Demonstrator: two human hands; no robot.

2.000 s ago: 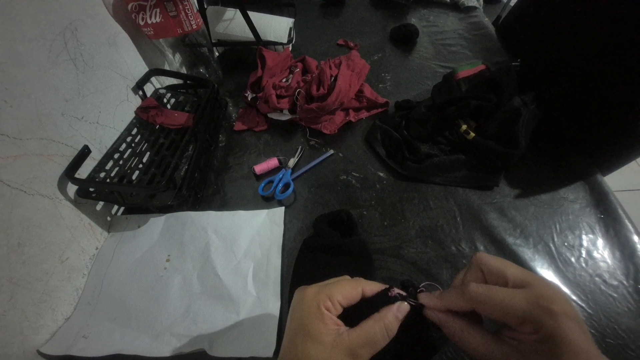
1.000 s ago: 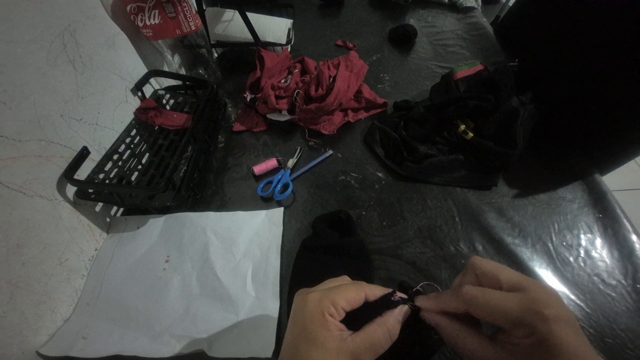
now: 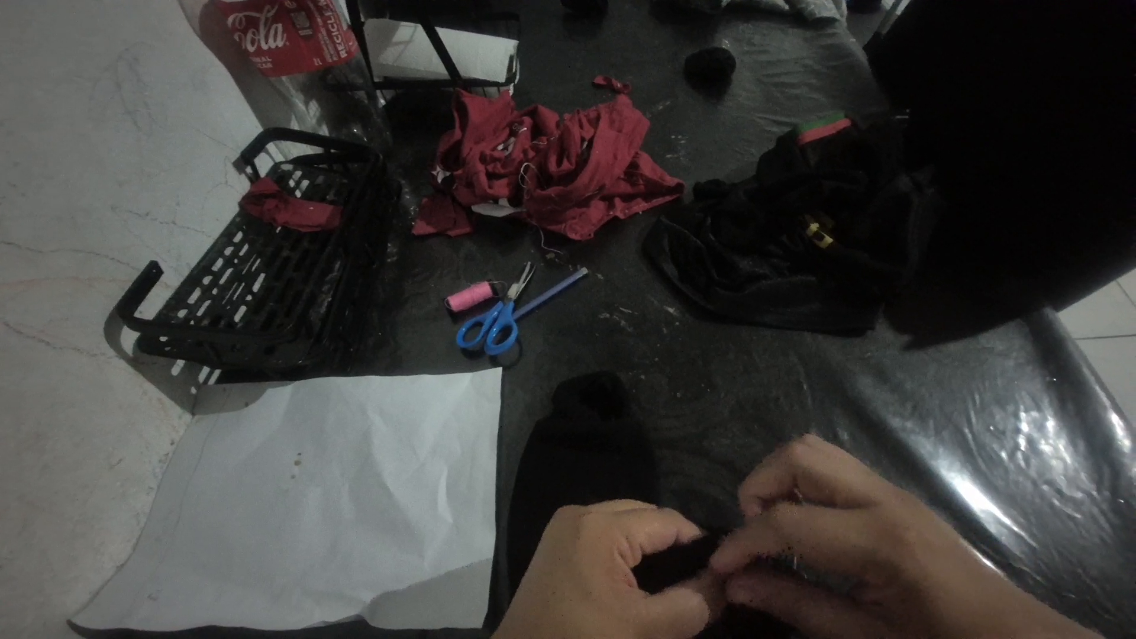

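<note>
At the bottom centre my left hand (image 3: pixel 621 568) pinches black fabric (image 3: pixel 666 564) between thumb and fingers. My right hand (image 3: pixel 825 532) meets it from the right, its fingertips closed at the edge of that fabric; what lies between them is hidden. More of a dark cloth piece (image 3: pixel 577 453) stretches away from my left hand over the table. Farther off lie blue-handled scissors (image 3: pixel 488 328), a spool of pink thread (image 3: pixel 469 296) and a thin blue stick (image 3: pixel 552 294), close together.
A white paper sheet (image 3: pixel 346 497) lies at left, below a black perforated metal rack (image 3: pixel 257 266) holding a red cloth scrap (image 3: pixel 288 209). Crumpled red fabric (image 3: pixel 577 169), a black fabric pile (image 3: pixel 790 240) with a yellow clip (image 3: pixel 817 232), and a plastic cola bottle (image 3: pixel 284 44) stand beyond.
The fingers of my right hand have risen and curled beside the fabric. The pink loop seen between my hands earlier no longer shows. My left hand keeps its hold.
</note>
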